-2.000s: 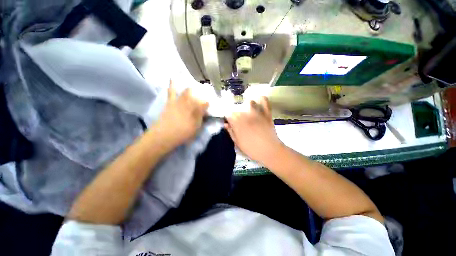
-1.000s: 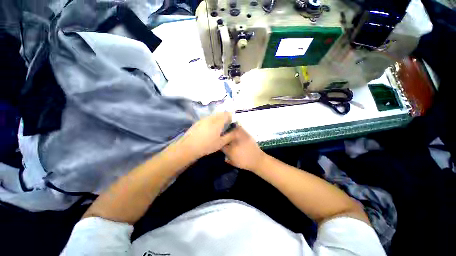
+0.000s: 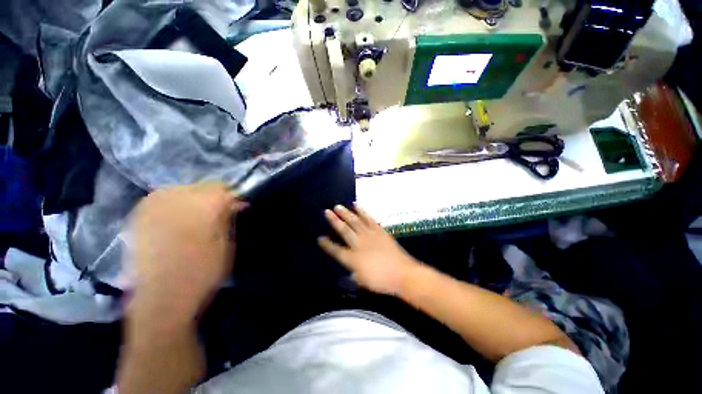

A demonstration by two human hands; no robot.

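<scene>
A black panel (image 3: 296, 208) lies from the needle area down over the table's front edge towards my lap. The grey garment piece (image 3: 146, 131) is heaped to its left and reaches to the presser foot (image 3: 363, 121). My left hand (image 3: 185, 231) is blurred, at the left edge of the black panel; its fingertips seem to be at the cloth edge, but I cannot tell whether they grip it. My right hand (image 3: 366, 250) rests with fingers spread on the right part of the black panel, below the table edge.
The cream sewing machine (image 3: 385, 85) has a green panel (image 3: 500, 65) with a lit screen. Black-handled shears (image 3: 531, 152) lie right of the needle. A dark green recess (image 3: 617, 150) is at the table's right end. Patterned grey cloth (image 3: 569, 308) hangs at lower right.
My hands were together below the needle and have moved apart, the left one leftwards, the right one slightly down. The black panel now shows spread out between them.
</scene>
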